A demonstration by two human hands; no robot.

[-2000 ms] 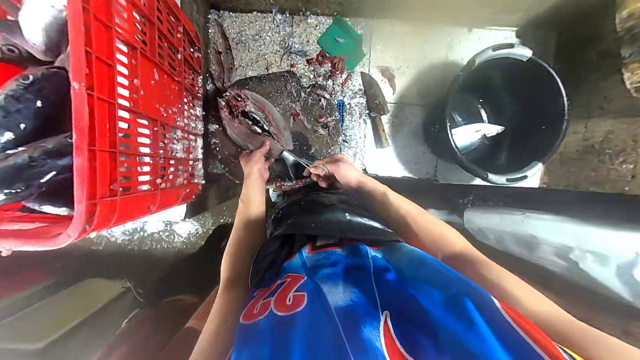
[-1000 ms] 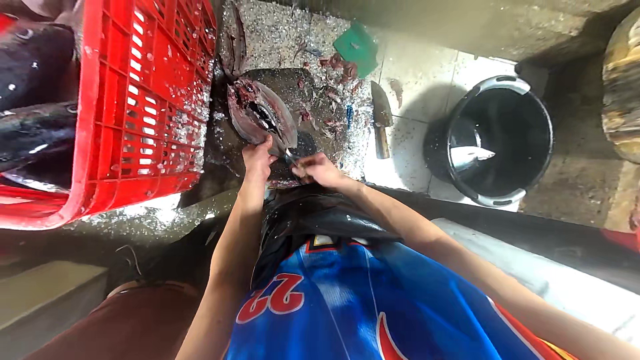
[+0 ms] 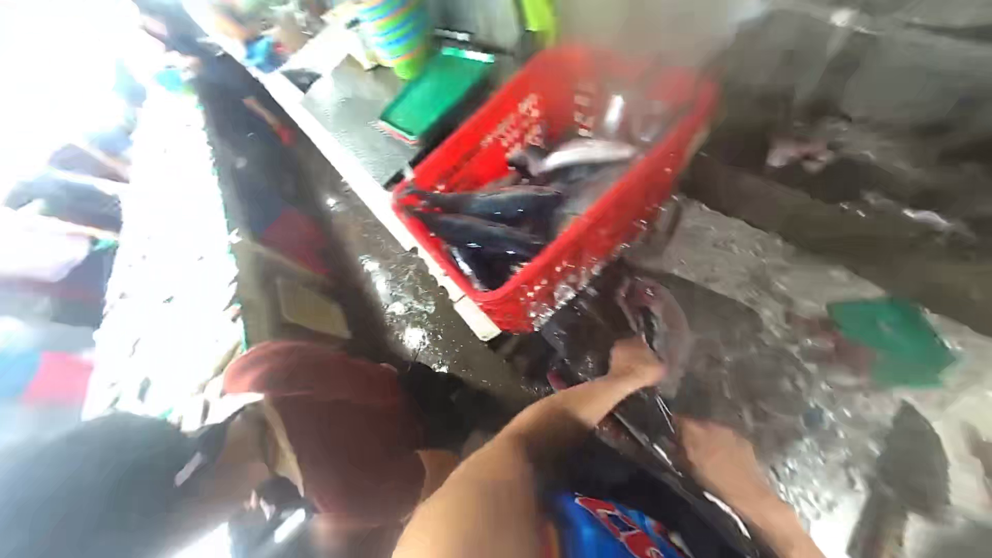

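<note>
The frame of now is blurred. My left hand (image 3: 637, 363) rests on a split fish (image 3: 659, 322) lying on the wet work surface, its cut side showing dark red; whether the fingers grip it is not clear. My right hand (image 3: 709, 442) is just below and to the right, near a thin shiny object, perhaps a blade, whose hold I cannot make out. A broad-bladed knife (image 3: 914, 457) lies at the lower right. Beyond it lies a green plastic piece (image 3: 891, 341), with reddish scraps at its left edge.
A red plastic crate (image 3: 597, 240) holding several whole fish (image 3: 496, 203) stands just above my left hand. Behind it are a green tray (image 3: 438, 91) and stacked colourful containers (image 3: 394, 31). A person in a reddish cap and top (image 3: 349, 434) is close at my left.
The view has swung strongly to the left, bringing the nearby person and the whole crate into sight; the black bucket has left the view. My left hand remains at the split fish.
</note>
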